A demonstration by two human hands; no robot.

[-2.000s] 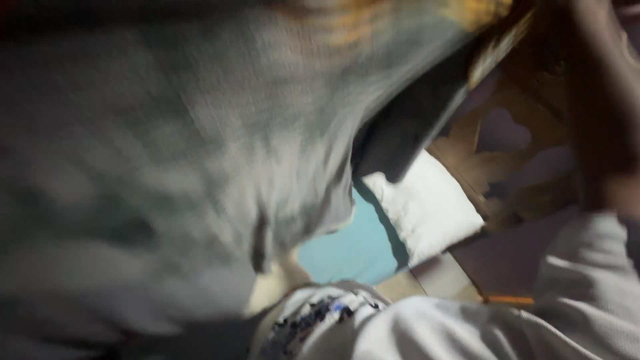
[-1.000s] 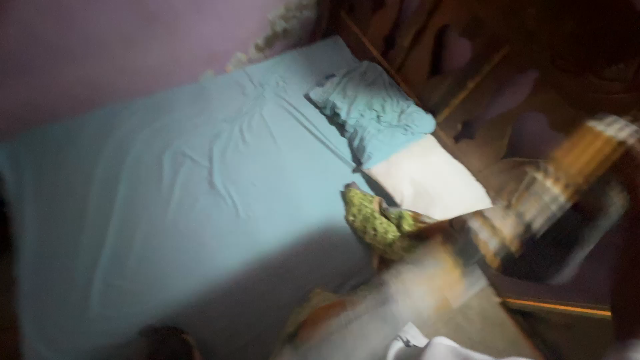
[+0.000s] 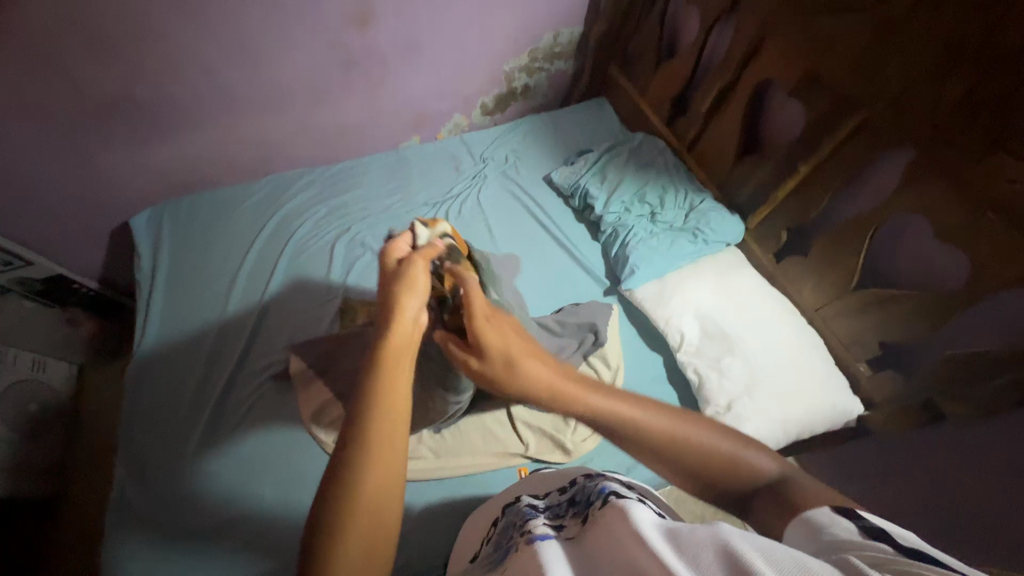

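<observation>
A grey cloth with a cream border [image 3: 480, 444] lies bunched over the light blue bed sheet [image 3: 240, 240], its patterned upper part raised between my hands. My left hand [image 3: 406, 284] grips the orange, white and dark patterned part of this cloth [image 3: 448, 248] at its top. My right hand [image 3: 500, 344] is close on the right side of the same bunch, fingers bent against it; whether it grips the cloth is not clear. The fingertips of both hands nearly meet.
A white pillow [image 3: 752, 352] and a crumpled light blue pillow [image 3: 656, 208] lie by the carved wooden headboard [image 3: 832, 296]. A purple wall [image 3: 280, 80] with peeling paint runs along the far side. A white appliance [image 3: 36, 416] stands at the left.
Two seconds ago grey cloth filled much of the view; it now lies bunched on the bed. Both hands have come into view over it. The green patterned cloth seen near the pillows is no longer visible.
</observation>
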